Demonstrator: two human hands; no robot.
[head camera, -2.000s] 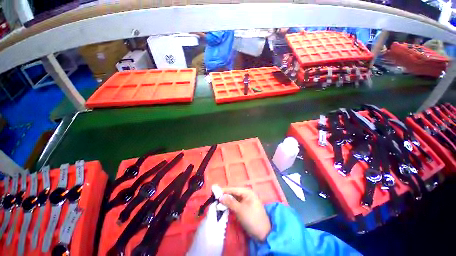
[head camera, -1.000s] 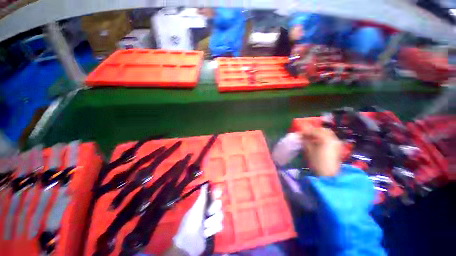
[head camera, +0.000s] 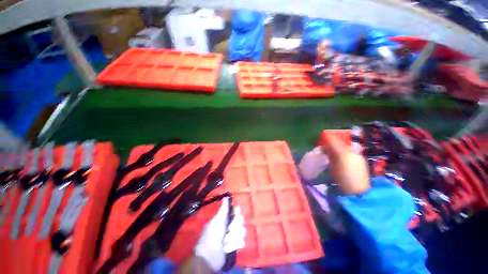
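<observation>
My left hand (head camera: 220, 235), in a white glove, is closed around a black-strap watch (head camera: 230, 214) over the middle compartment tray (head camera: 267, 200). More black-strap watches (head camera: 176, 200) lie in overlapping diagonal rows on the left part of that tray. My bare right hand (head camera: 348, 168), blurred, is at the near left corner of the right tray, beside the white bottle (head camera: 314, 162), which it partly hides. Whether its fingers hold anything cannot be seen.
Grey-strap watches (head camera: 64, 200) lie in a row on the left tray. Black watches (head camera: 406, 160) are heaped on the right tray. A white piece (head camera: 321, 198) lies beside the bottle. Across the green bench (head camera: 176, 115) are red trays (head camera: 166, 69) and people in blue.
My right hand has moved away from the gloved hand to the right, beside the bottle. My left hand still holds the watch over the middle tray. The camera view has shifted.
</observation>
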